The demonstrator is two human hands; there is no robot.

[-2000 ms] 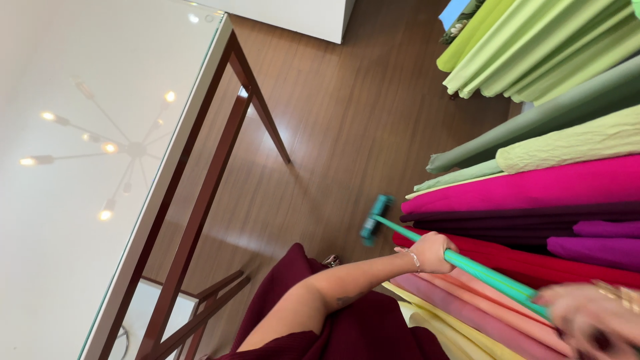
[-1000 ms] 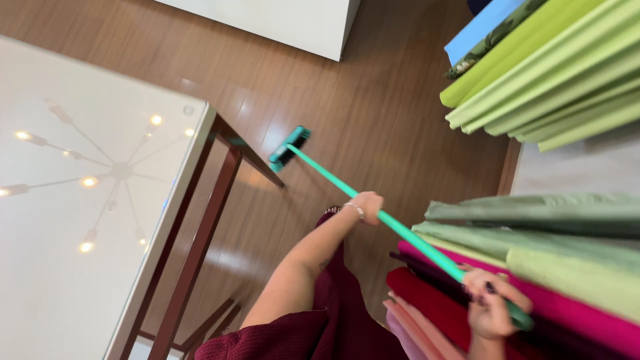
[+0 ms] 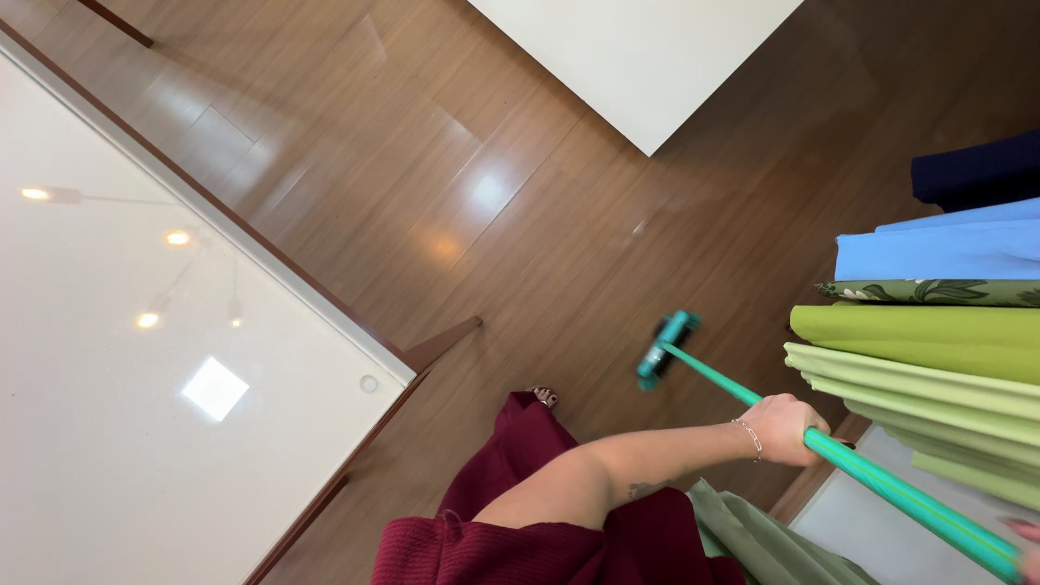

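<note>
A green broom handle [image 3: 910, 491] runs down from the right edge to a teal broom head [image 3: 668, 349], slightly blurred, on the wood floor. My left hand [image 3: 784, 429], with a chain bracelet at the wrist, is closed around the lower part of the handle. At the right edge my right hand [image 3: 1029, 561] shows only in part, with its fingers at the upper part of the handle; the rest of it is cut off. My sandalled foot [image 3: 544, 396] shows beyond the hem of my maroon garment [image 3: 520, 455], left of the broom head.
A glossy white-topped table [image 3: 162, 390] with brown wooden legs [image 3: 443, 343] fills the left side. The corner of a white block-like furnishing [image 3: 642, 73] juts in at the top. Green, blue and navy garments [image 3: 918, 325] hang at the right, and a sage cloth [image 3: 756, 536] hangs below.
The view has shifted strongly, with more floor and the blue and navy garments now showing. Both hands stay on the broom handle, though the right hand is now mostly out of view.
</note>
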